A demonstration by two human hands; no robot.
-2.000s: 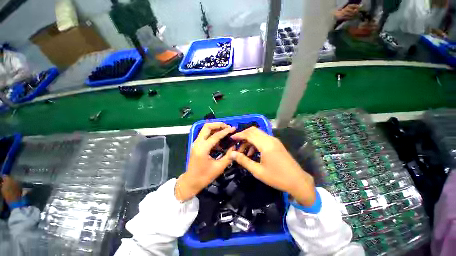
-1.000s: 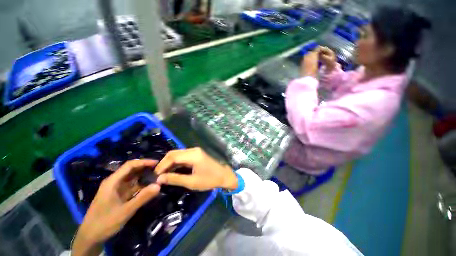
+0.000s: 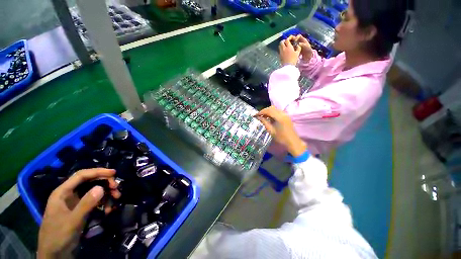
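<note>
My left hand is over the left part of the blue bin, its fingers curled around a black housing that they partly hide. Many loose black housings, some with silver-white faces, fill the bin. My right hand, with a light blue band at the wrist, is at the right edge of the clear blister tray of green circuit boards. Its fingertips touch the tray's edge area; whether they grip a board cannot be told.
A person in a pink smock sits close on the right. Black parts lie beyond the board tray. A grey post stands beside the green conveyor. A clear box is at the lower left.
The view has turned right. My right hand has left my left hand over the bin and moved to the far right side of the board tray. My left hand stays over the bin.
</note>
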